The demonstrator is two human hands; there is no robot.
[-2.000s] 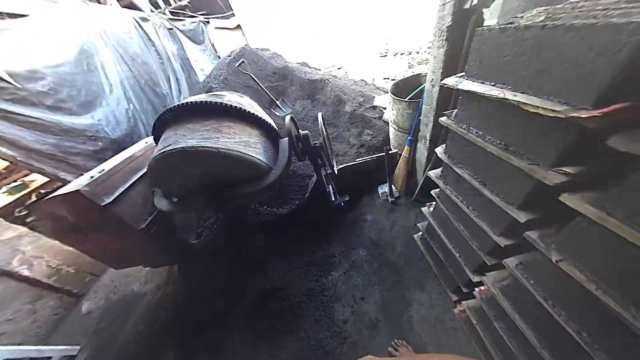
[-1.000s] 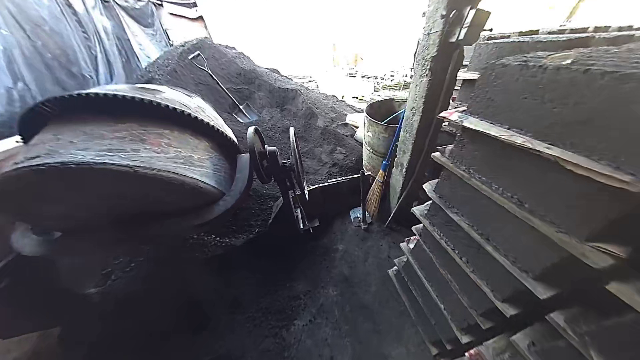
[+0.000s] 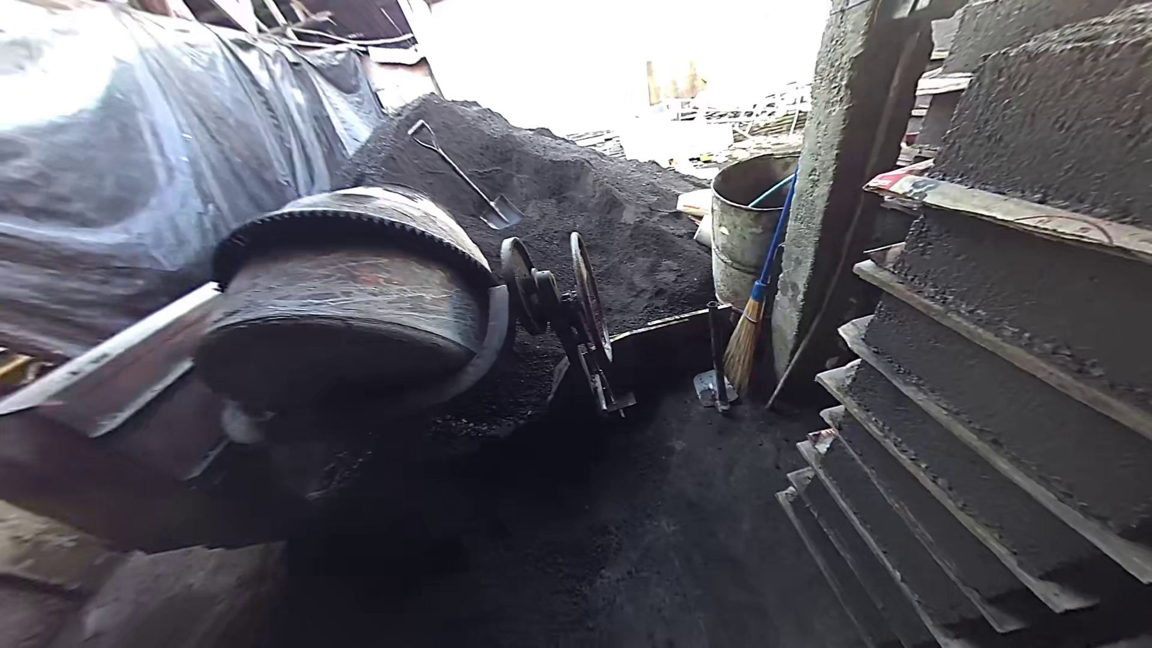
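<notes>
Neither my left hand nor my right hand shows in the head view. A cement mixer drum (image 3: 351, 315) with a toothed ring gear lies tilted at the left centre, its spoked handwheel (image 3: 589, 297) to the right. Behind it a shovel (image 3: 463, 180) rests on a heap of dark sand or aggregate (image 3: 576, 189). A broom with a blue handle (image 3: 745, 346) leans beside a worn metal drum (image 3: 740, 234), and a dark upright tool with a flat metal plate (image 3: 715, 389) stands next to its bristles.
Stacked dark blocks on thin boards (image 3: 999, 387) rise along the right side. A rough concrete post (image 3: 823, 180) stands behind them. Plastic sheeting (image 3: 216, 135) hangs at the upper left above a metal trough (image 3: 117, 387). Dark powder covers the floor (image 3: 630, 540).
The view has shifted, with the mixer nearer the left edge one second ago than now. Bare toes or fingers showed at the bottom edge two seconds ago and are now out of view.
</notes>
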